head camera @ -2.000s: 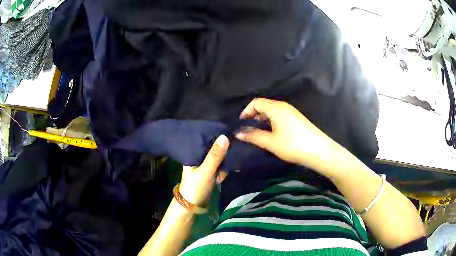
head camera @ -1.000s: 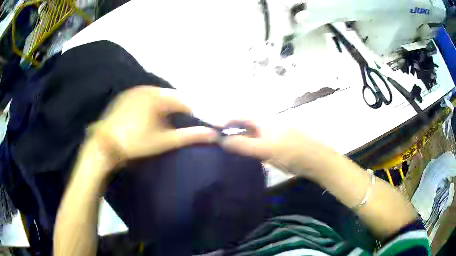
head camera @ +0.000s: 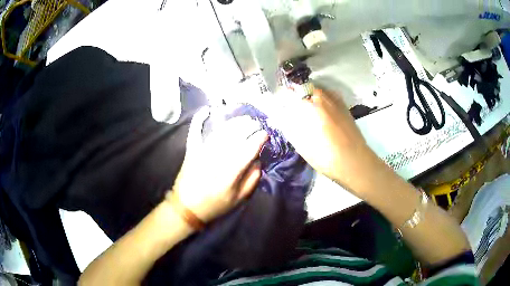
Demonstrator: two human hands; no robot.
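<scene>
A dark navy garment (head camera: 106, 134) covers the left and front of the white table, bluish under the lamp glare. My left hand (head camera: 223, 156) lies on the garment with fingers bent and grips a gathered fold of it. My right hand (head camera: 313, 125) is at the right of the fold, close to the needle area; its fingertips are washed out by the glare, so its hold cannot be made out. The machine lamp (head camera: 166, 100) is a white rounded bar left of my hands. The sewing machine (head camera: 346, 50) stands behind them. The needle is not clearly visible.
Black scissors (head camera: 420, 100) lie right of the machine, beside a dark fabric strip (head camera: 461, 116). Black cloth scraps (head camera: 482, 84) lie at the right table end. A printed ruler (head camera: 416, 146) runs along the front edge. Yellow frames show at the upper left and lower right.
The garment and both hands have moved from the lap to the machine's needle area. The view has swung right, bringing in the machine and scissors. The lamp light now falls on the hands.
</scene>
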